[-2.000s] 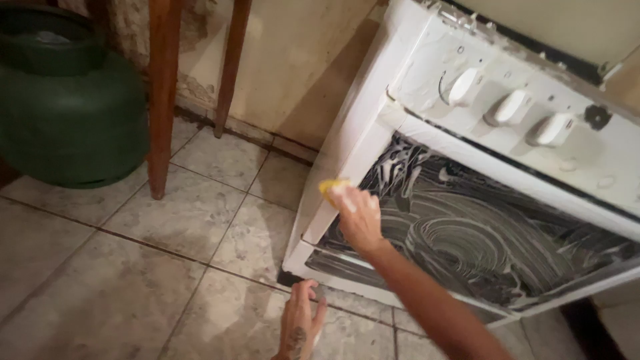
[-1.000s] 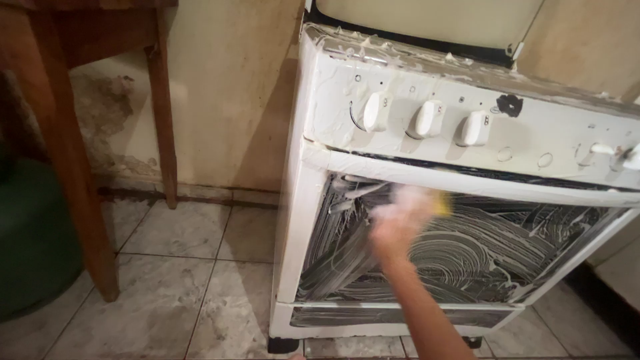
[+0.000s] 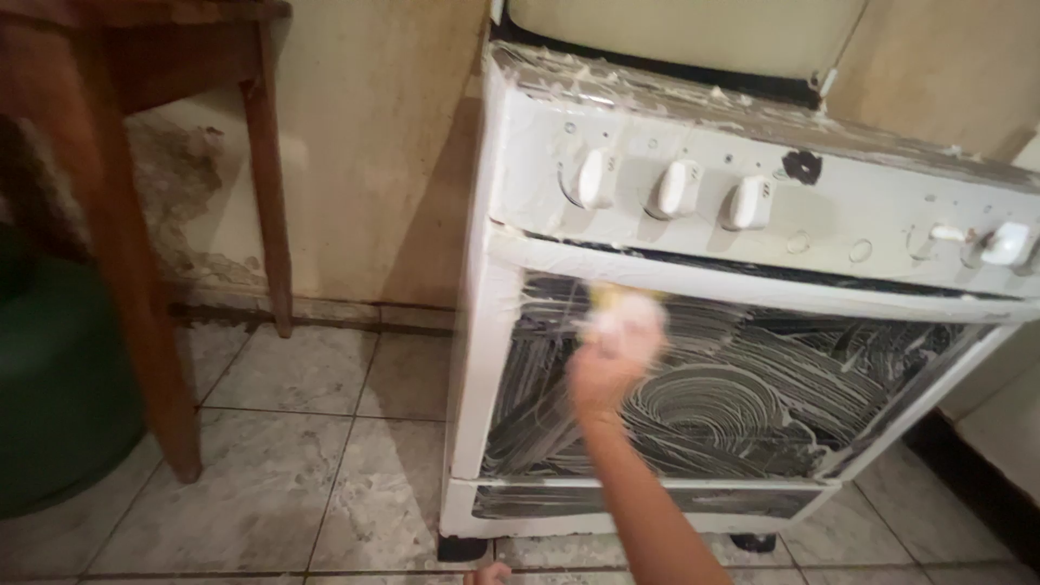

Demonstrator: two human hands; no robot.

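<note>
My right hand (image 3: 613,357), blurred by motion and covered with white foam, holds a yellow sponge (image 3: 605,301) against the upper left of the oven door's dark glass (image 3: 707,406). White swirls and streaks of foam cover that glass. Above the door, the white stove's control panel (image 3: 536,162) carries several white knobs (image 3: 677,188), with lather along the top edge. Only the fingertips of my left hand (image 3: 487,574) show at the bottom edge, near the stove's front left foot; whether they hold anything is hidden.
A wooden table (image 3: 191,65) stands left of the stove, its legs on the tiled floor (image 3: 252,471). Behind the nearer leg is a green gas cylinder (image 3: 57,374). The wall (image 3: 366,146) has peeling patches. A raised stove lid (image 3: 682,36) stands at the back.
My right hand has moved with the sponge from the door's left edge onto the glass. My left hand, seen near the stove's foot two seconds ago, shows only fingertips now. The view has swung upward.
</note>
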